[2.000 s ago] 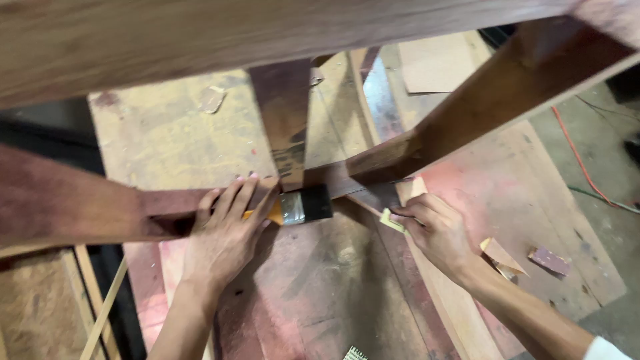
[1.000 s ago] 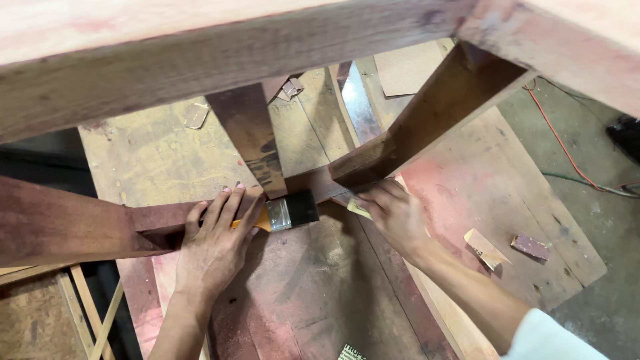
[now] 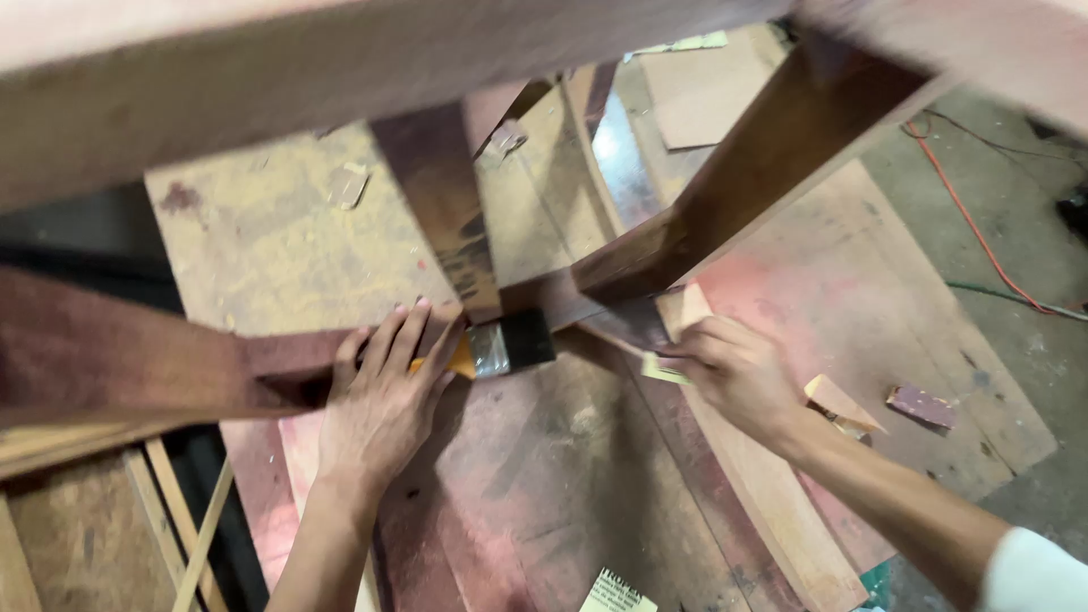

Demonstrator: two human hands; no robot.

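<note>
My left hand (image 3: 387,395) rests on a dark-stained wooden rail (image 3: 297,353) of a furniture frame, its fingers closed around the yellow handle of a paintbrush (image 3: 510,344). The brush's metal ferrule and black bristles point right, beside the foot of a vertical stained slat (image 3: 446,204). To the right, my right hand (image 3: 735,365) pinches a small folded piece of sandpaper (image 3: 663,368), its pale printed backing showing, at a stained wooden part just below the curved leg (image 3: 688,229) of the frame.
A thick wooden beam (image 3: 382,85) crosses the top of the view. On the stained work board (image 3: 544,510) lie sandpaper scraps (image 3: 920,406), (image 3: 841,404) and a printed piece (image 3: 616,592) at the bottom. An orange cable (image 3: 977,229) runs over the floor at right.
My right hand has moved right and down from beside the rail joint since one second ago, the sandpaper with it. My left hand stays on the rail with the brush.
</note>
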